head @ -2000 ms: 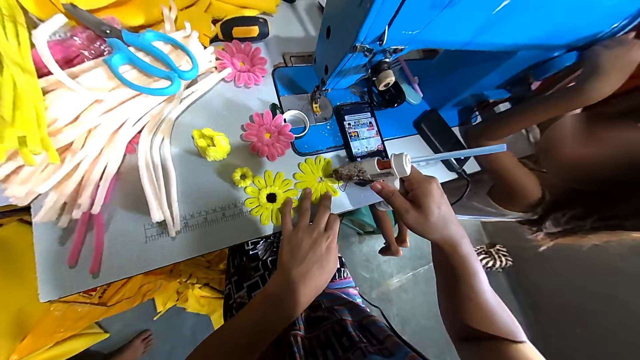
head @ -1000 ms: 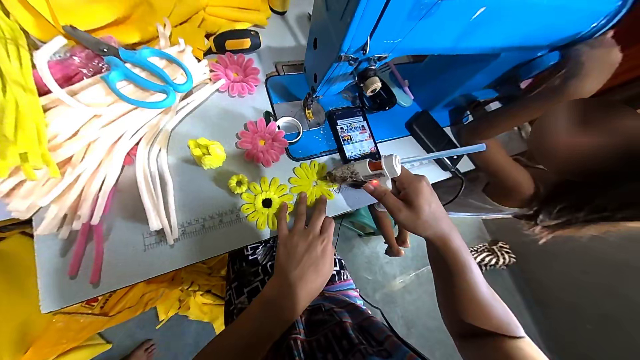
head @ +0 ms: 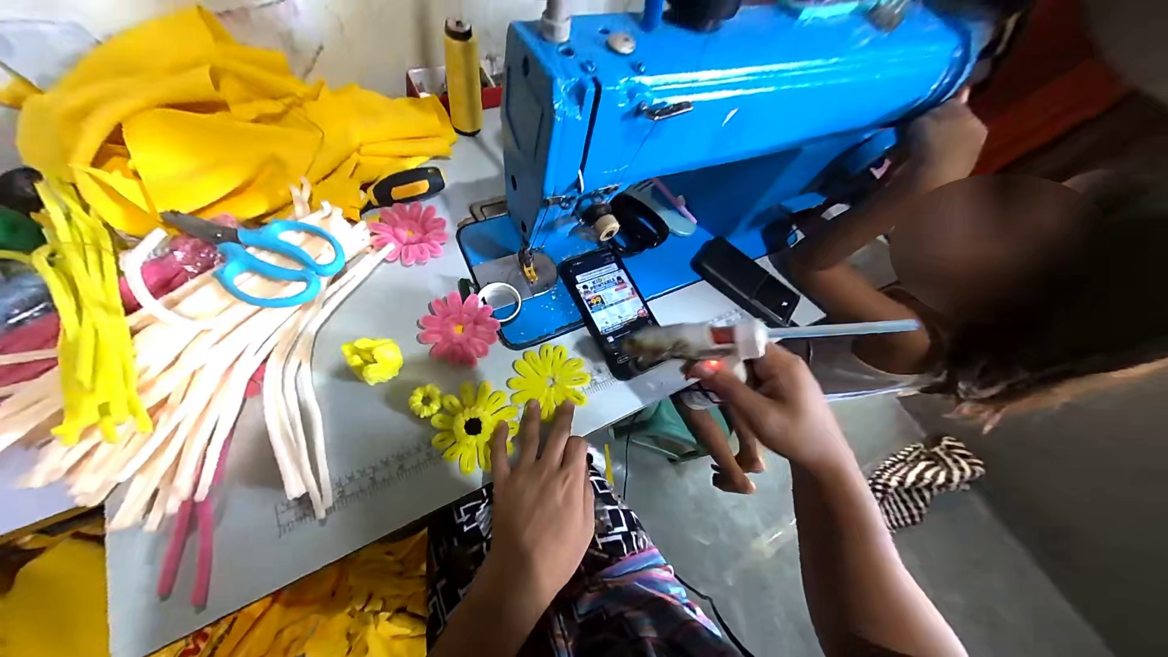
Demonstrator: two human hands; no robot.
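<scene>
My right hand (head: 776,401) grips a hot glue gun (head: 703,341) with a glue stick (head: 849,328) out of its back; its nozzle end is over a smartphone (head: 607,301). My left hand (head: 545,497) lies flat, fingers spread, its fingertips at the lower edge of a yellow flower (head: 549,379) and beside a yellow flower with a black centre (head: 473,426). A small yellow flower (head: 425,401), a yellow rosette (head: 372,360) and a pink flower (head: 458,328) lie nearby. Another pink flower (head: 410,234) is near light-blue-handled scissors (head: 278,260) on cream fuzzy strips (head: 219,356).
A blue sewing machine (head: 730,100) stands at the back, with a roll of white tape (head: 500,302) by its base. Yellow cloth (head: 246,137) and a box cutter (head: 407,186) are behind the strips. Another person (head: 995,237) leans in at right, near a black case (head: 745,281).
The glue gun has moved off the plain yellow flower, to the right and over the phone. My left hand stays beside the yellow flowers. The view has shifted upward.
</scene>
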